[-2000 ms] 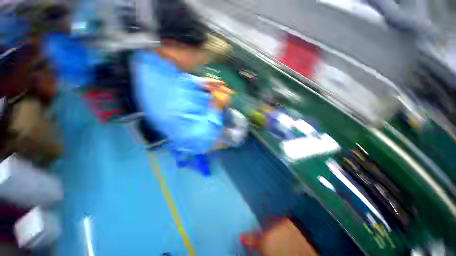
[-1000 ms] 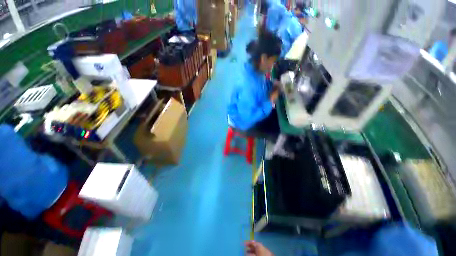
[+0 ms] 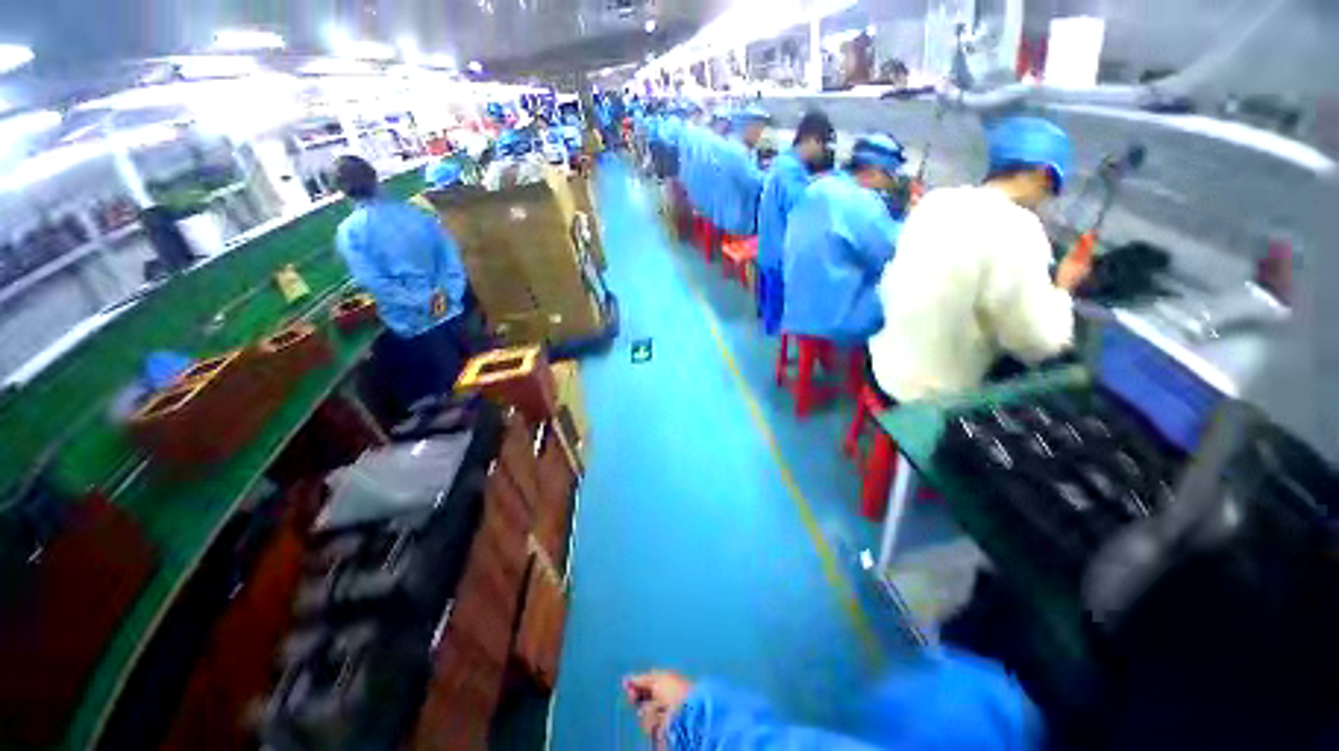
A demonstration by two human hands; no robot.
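Observation:
My right hand (image 3: 661,695) is small and blurred at the bottom middle, over the blue floor. Its blue sleeve runs off to the right along the bottom edge. The fingers look partly bent and point left; whether they hold anything small cannot be told. My left hand is not in view. Nearest on the right, a green-topped bench (image 3: 928,426) carries a dark tray-like group of parts (image 3: 1046,448). Nearest on the left stand reddish-brown boxes (image 3: 492,550) with black trays (image 3: 345,587) on them.
A blue aisle (image 3: 654,484) with a yellow line runs ahead. Workers sit along the right on red stools (image 3: 808,374), the closest in a cream top (image 3: 969,286). At left, a person in blue (image 3: 404,264) stands beside a large cardboard box (image 3: 521,264) and a green bench (image 3: 235,279).
The view has swung and lifted, from the seated worker and black stack to the long aisle. The hand has come further into view at the bottom and shifted left.

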